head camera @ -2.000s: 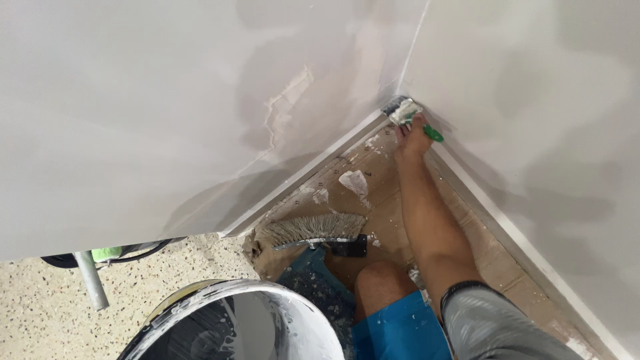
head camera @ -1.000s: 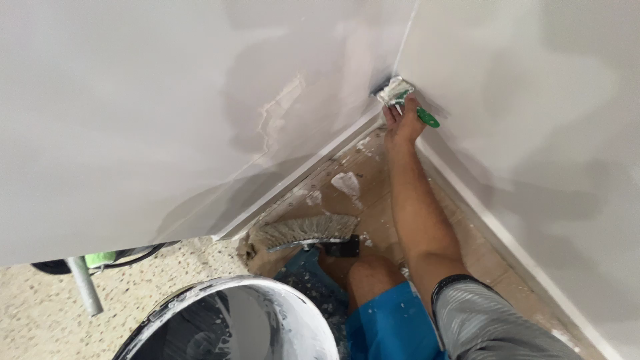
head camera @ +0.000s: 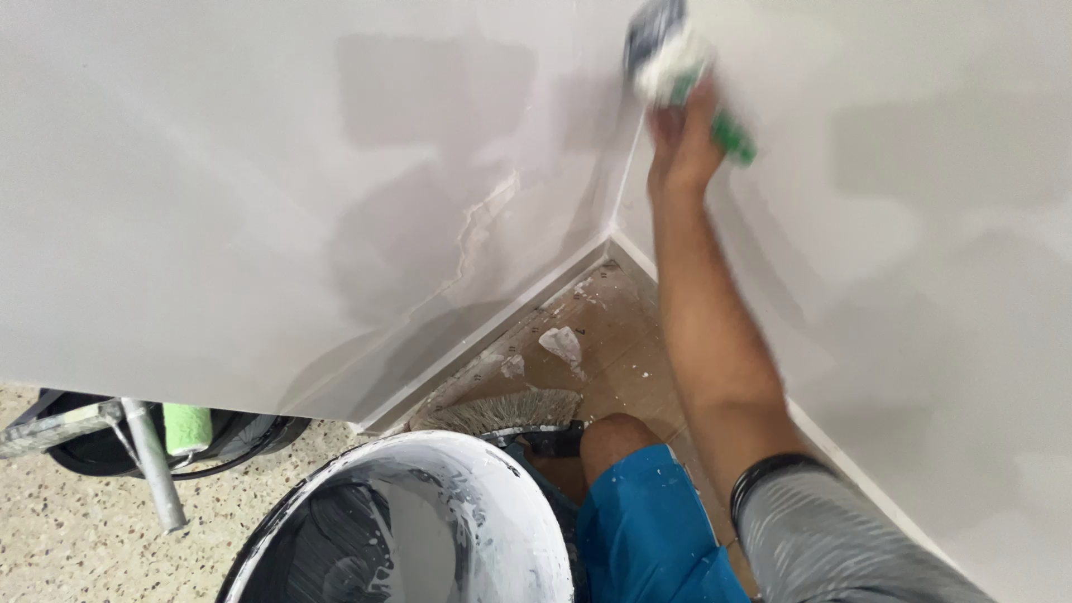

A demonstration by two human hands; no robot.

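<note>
My right hand (head camera: 688,138) is closed around a paintbrush (head camera: 670,71) with a green handle and a paint-coated ferrule, both blurred. Its dark bristles lie at the wall corner, well above the white baseboard (head camera: 511,311). Below, at the bottom of the view, stands a large white bucket (head camera: 523,523), its inside dark and smeared with paint. A wide brush with pale bristles (head camera: 511,410) rests behind the bucket rim, beside my bare knee. My left hand is not in view.
On the speckled floor (head camera: 92,528) at the left sit a black tray (head camera: 79,448), a green paint roller (head camera: 188,429) and a grey-handled tool (head camera: 153,469). The left wall has a crack (head camera: 471,230). Brown covering with white flakes (head camera: 563,345) lies in the corner.
My right hand and the paintbrush have moved up the wall corner from the baseboard. The view has shifted, with more of the tray and roller showing at the left.
</note>
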